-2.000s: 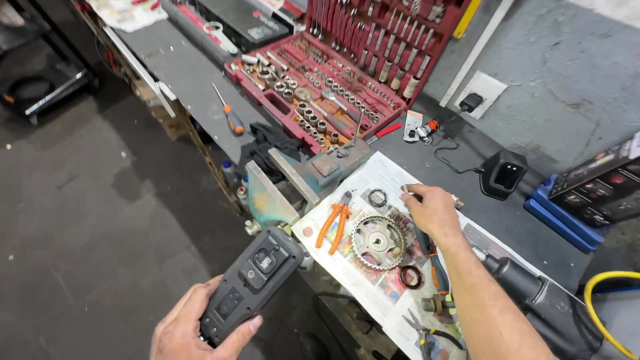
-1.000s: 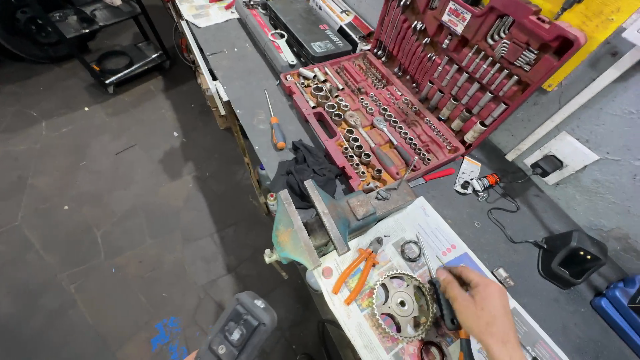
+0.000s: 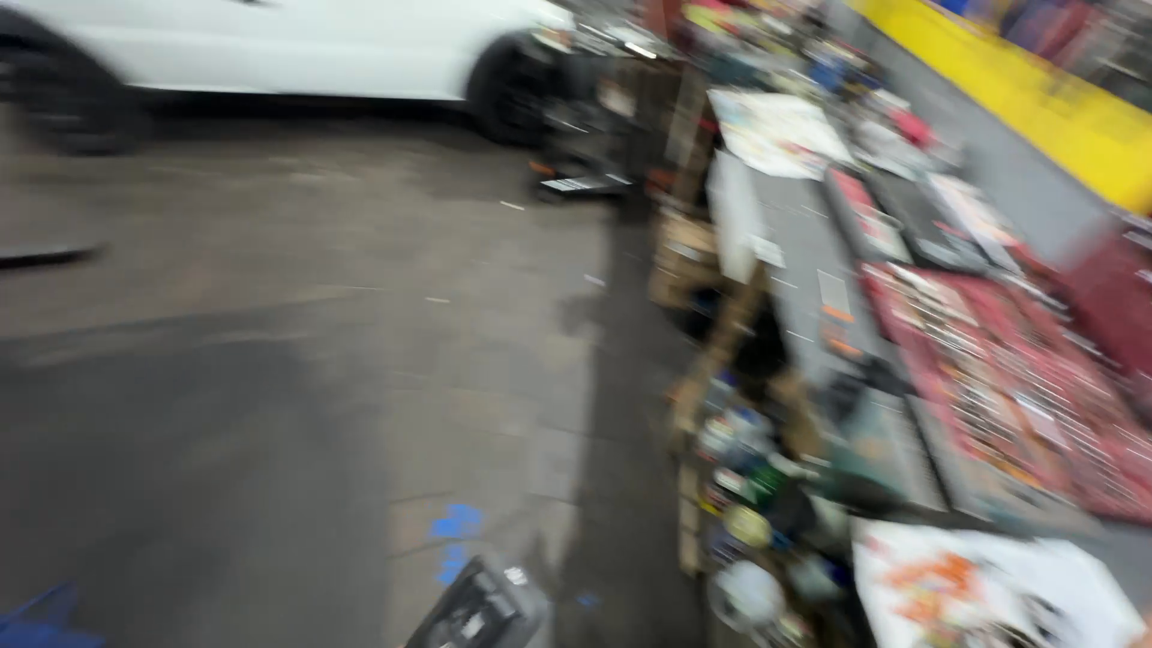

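Note:
A black handheld device (image 3: 490, 605) juts up from the bottom edge, held by my left hand, which is almost wholly below the frame. A blurred, skin-coloured sliver at the lower right edge looks like part of my right hand (image 3: 1146, 634); its fingers and anything in them are hidden. Near it, a white paper sheet (image 3: 1071, 576) on the workbench bears blurred orange-handled pliers (image 3: 936, 580) and metal parts. Beyond the sheet are a bench vise (image 3: 886, 450), an orange-handled screwdriver (image 3: 839, 331) and a red socket set case (image 3: 999, 360). Everything is smeared by motion.
The grey workbench (image 3: 792, 252) runs away along the right side. Bottles and containers (image 3: 747, 504) stand beneath its near edge. A white vehicle (image 3: 306, 45) is across the floor at the upper left, with a dark cart (image 3: 585, 135) by the bench's far end.
The view has swung left and up, bringing in the white vehicle. My right hand, earlier over the parts on the paper, is now almost out of frame. The handheld device remains low in view.

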